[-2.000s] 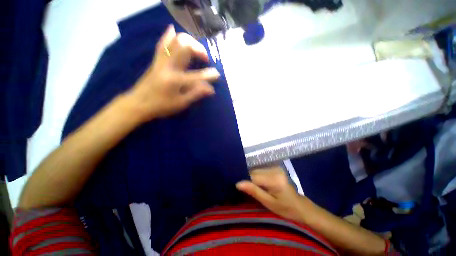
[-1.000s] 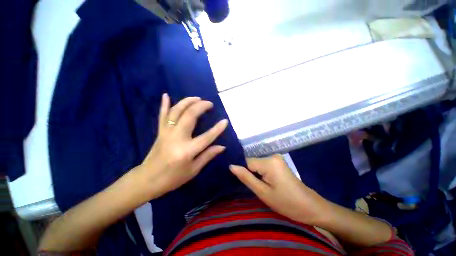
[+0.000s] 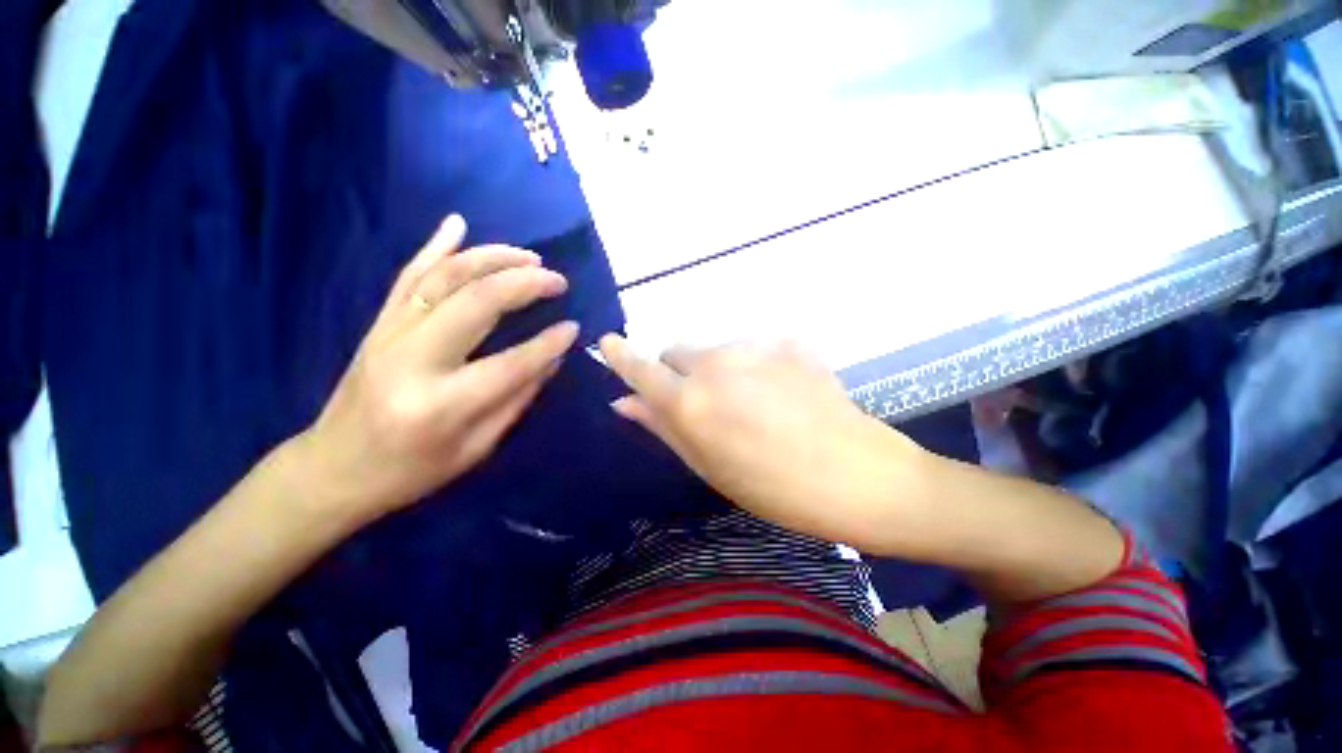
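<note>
A wide navy cloth [image 3: 221, 265] lies on the white table left of the needle and runs down towards my lap. The shiny presser foot [image 3: 536, 121] is over the cloth near its right edge. My left hand [image 3: 442, 361] lies on the cloth below the presser foot, fingers spread, holding nothing. My right hand [image 3: 765, 427] is at the cloth's right edge, thumb and forefinger close together on it by a small pale spot. Whether that spot is a label or the cloth's underside, I cannot tell.
A blue knob [image 3: 612, 65] is beside the needle. A ruler strip [image 3: 1030, 347] runs along the table's front edge. A pale strip [image 3: 1126, 109] is on the table at right. Navy and light-blue cloth [image 3: 1148, 441] is heaped below the table at right.
The cloth has moved up and left past the presser foot. My left hand came down from beside the needle onto the cloth. My right hand moved up from the table's front edge along the cloth's edge.
</note>
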